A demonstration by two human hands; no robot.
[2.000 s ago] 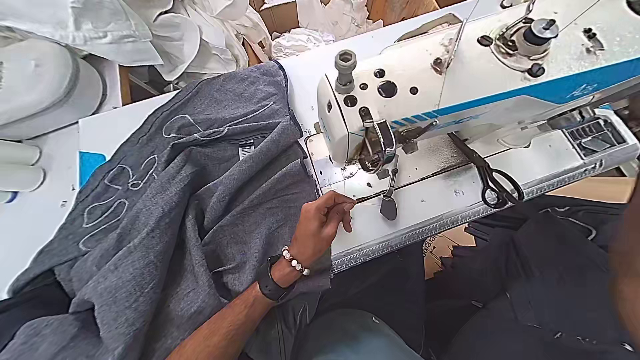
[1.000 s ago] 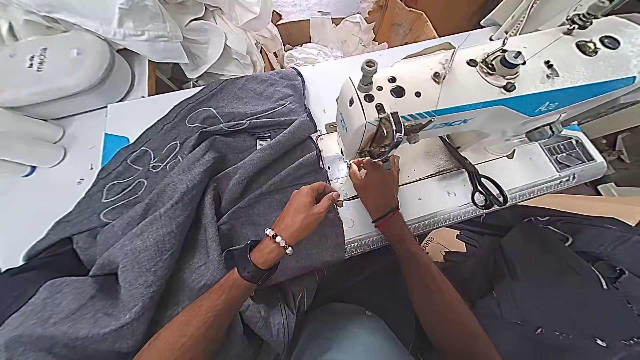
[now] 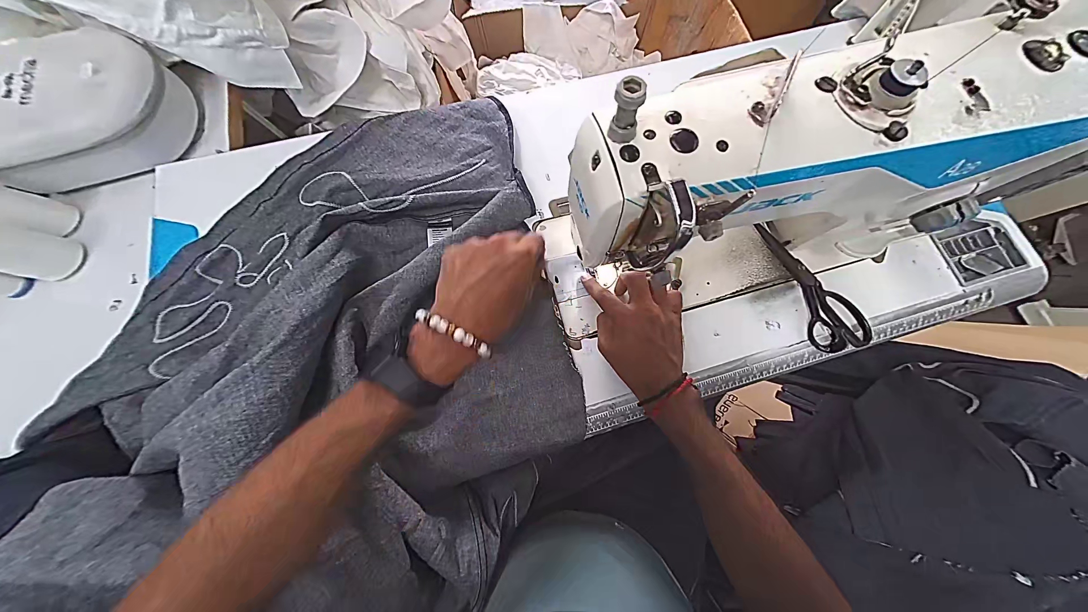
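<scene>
A grey garment [image 3: 340, 314] with loose white thread loops lies over the left of the sewing table, its edge beside the needle area of a white and blue Jack sewing machine [image 3: 816, 144]. My left hand [image 3: 486, 280], with a bead bracelet and a dark watch, is over the garment just left of the machine head, fingers curled and blurred; whether it grips anything is hidden. My right hand [image 3: 637, 327] is at the lit needle area, index finger extended toward the needle plate [image 3: 578, 297], other fingers bent near the presser foot. Whether it holds thread cannot be told.
Black-handled scissors [image 3: 833, 314] lie on the machine bed at the right. A ruler strip [image 3: 765, 367] runs along the front edge. Dark fabric [image 3: 935, 450] is heaped at the lower right. White fabric pieces [image 3: 340, 51] and white rounded forms [image 3: 85, 93] are behind and left.
My right hand, out of the needle area two seconds ago, is there now, its index finger extended. My left hand has moved from the garment's edge up and away over the cloth.
</scene>
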